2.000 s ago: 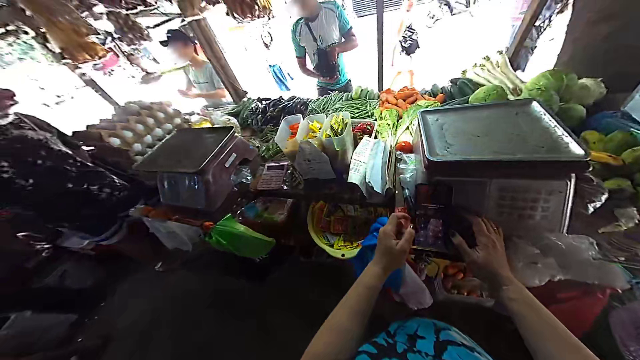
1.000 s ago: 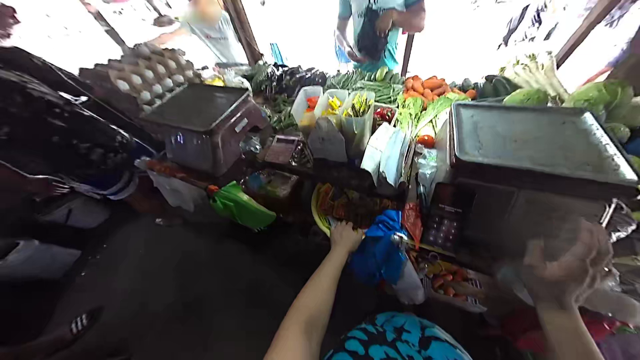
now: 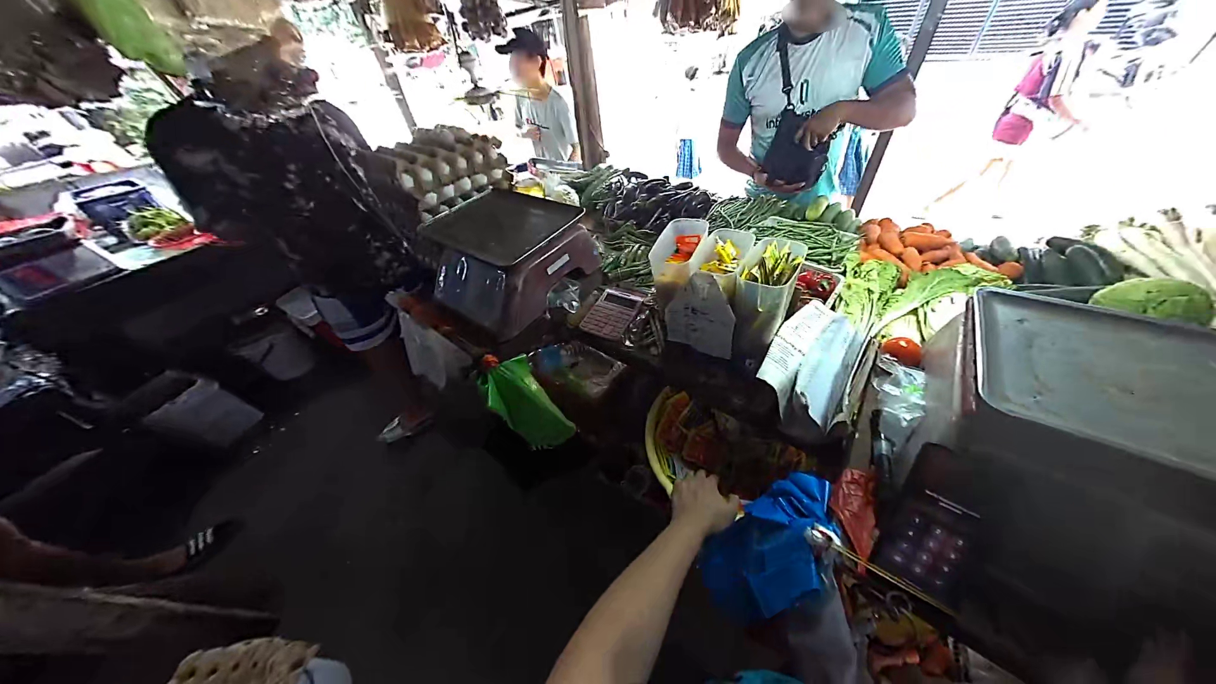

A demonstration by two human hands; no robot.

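Note:
My left hand (image 3: 703,503) reaches to the near edge of a yellow-rimmed basket (image 3: 655,442) of small packets, its fingers partly hidden, so its grip cannot be told. Just right of it hangs a bunch of blue plastic bags (image 3: 774,546). Further right, a dark calculator (image 3: 926,537) lies beside the large weighing scale with a metal tray (image 3: 1092,361). My right hand cannot be made out; the lower right corner is very dark. Beyond the basket stand plastic containers (image 3: 765,294) of small packets and a pink calculator (image 3: 613,313).
A second scale (image 3: 503,228) stands left, by stacked egg trays (image 3: 442,171). A green bag (image 3: 527,399) hangs from the stall edge. Carrots (image 3: 917,247), eggplants (image 3: 655,199) and string beans (image 3: 807,237) lie behind. One person (image 3: 294,199) stands at left; another (image 3: 807,104) stands across the stall, holding a black bag.
My left hand has gone from beside the dark calculator to the yellow-rimmed basket. My right hand, raised over the right side a second ago, is no longer discernible. The view has swung left.

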